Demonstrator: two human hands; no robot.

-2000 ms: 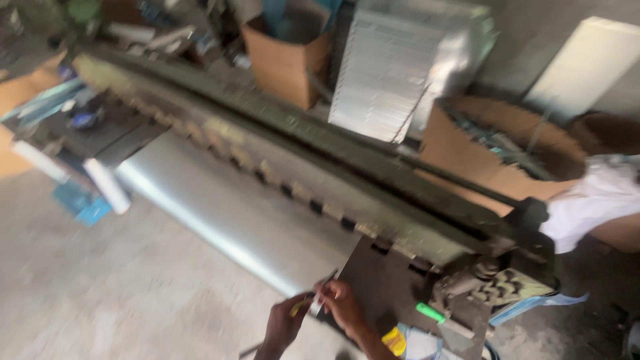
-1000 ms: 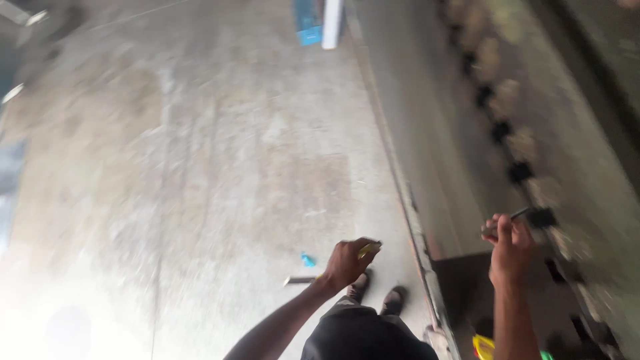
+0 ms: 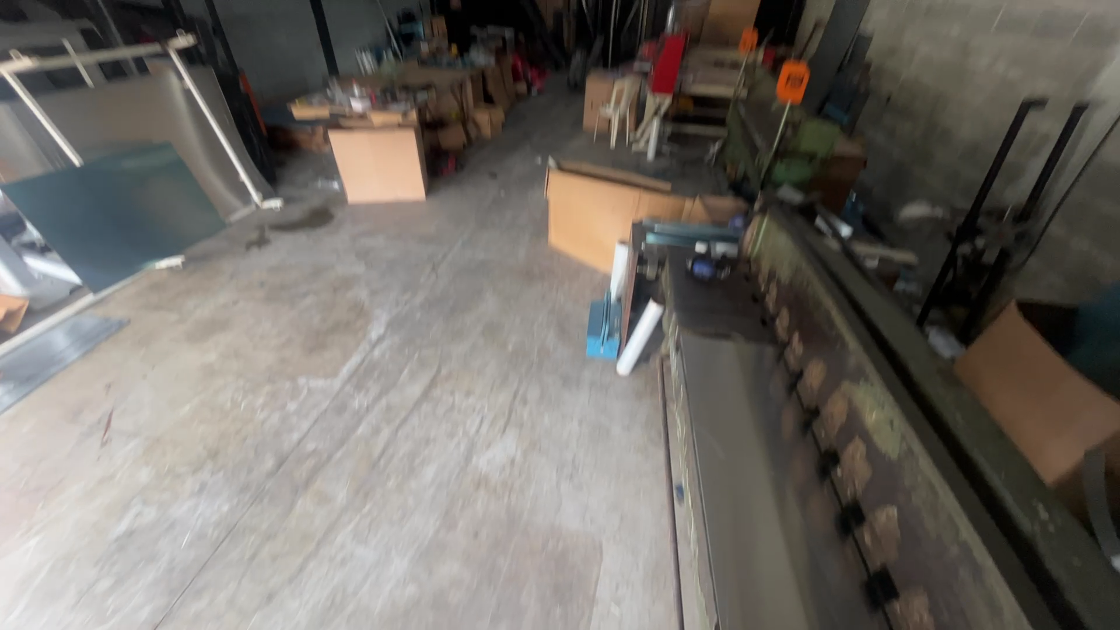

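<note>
Neither my left hand nor my right hand shows in the head view, so what they hold is hidden. A long green metalworking machine [image 3: 884,394] with a toothed row along its beam runs down the right side. On its bed lies a sheet of grey metal [image 3: 752,455], its far end near a dark plate [image 3: 713,302]. Several small items, among them a blue and dark object [image 3: 707,267], rest on that plate. Beside the machine's far end, a blue metal box [image 3: 604,328] and a white tube [image 3: 640,339] stand on the floor.
Cardboard [image 3: 582,214] stands behind the machine's far end. An open carton [image 3: 1041,385] is at the right. A dark green panel [image 3: 118,214] leans by a white frame [image 3: 214,127] at the left. Farther back are a cardboard box [image 3: 378,164] and a white plastic chair [image 3: 619,109].
Both hands, seen one second ago near the machine's edge, have left the picture. The view has swung up toward the far end of the workshop.
</note>
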